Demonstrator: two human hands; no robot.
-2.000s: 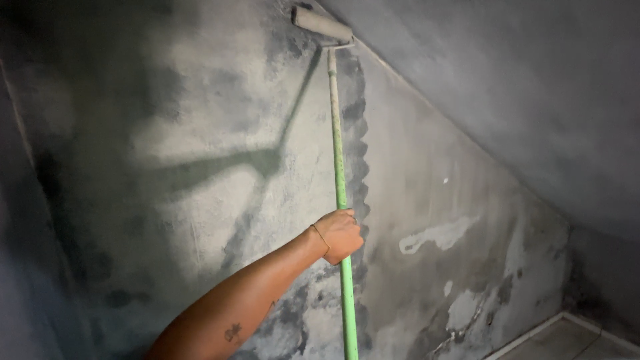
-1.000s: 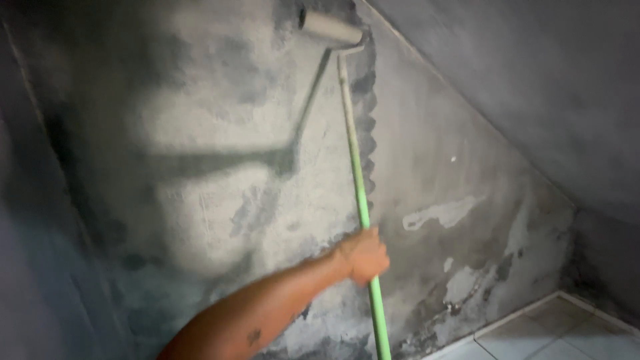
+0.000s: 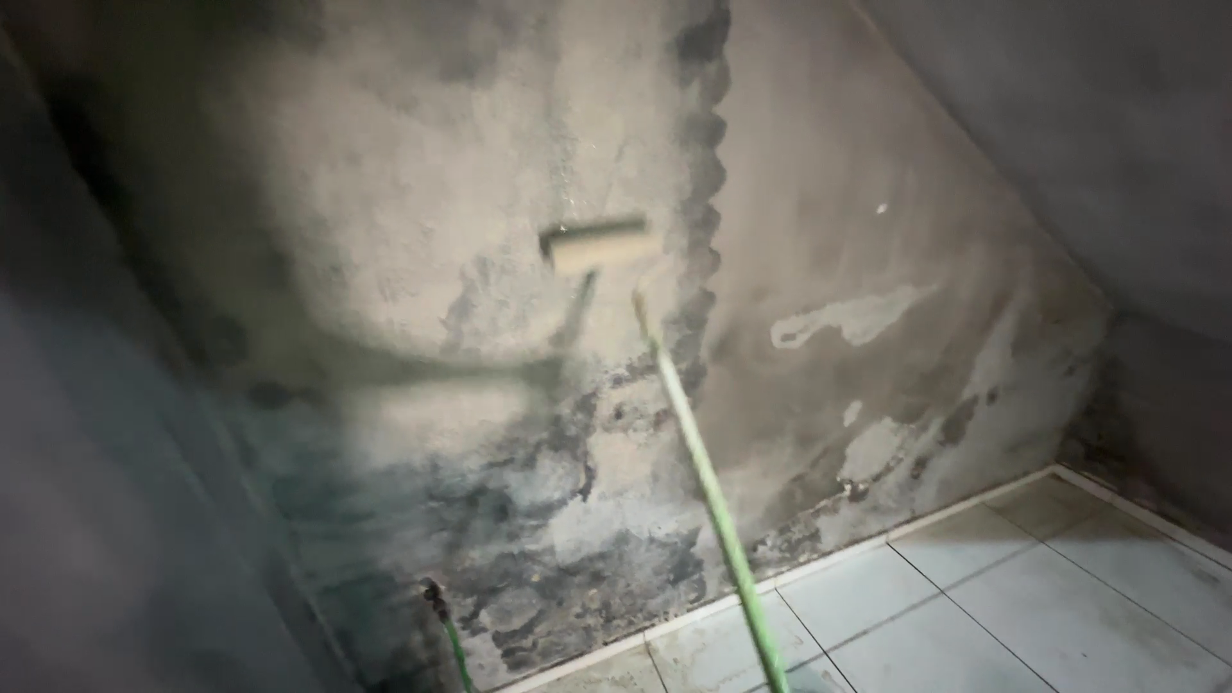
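Observation:
A paint roller with a pale sleeve is against or close to the stained wall, left of a dark scalloped vertical band. Its long green pole slants down to the right and leaves the view at the bottom edge. The roller is slightly blurred, and its shadow falls on the wall around it. Neither of my hands is in the frame, so what holds the pole is hidden.
White floor tiles meet the wall at a low pale skirting. A green hose or cable hangs from a dark fitting at the wall's lower left. A sloping surface bounds the wall at the upper right.
The roller has come down the wall from near the sloping edge at the top. The hand and forearm seen on the pole before have left the view. The view has tilted downward.

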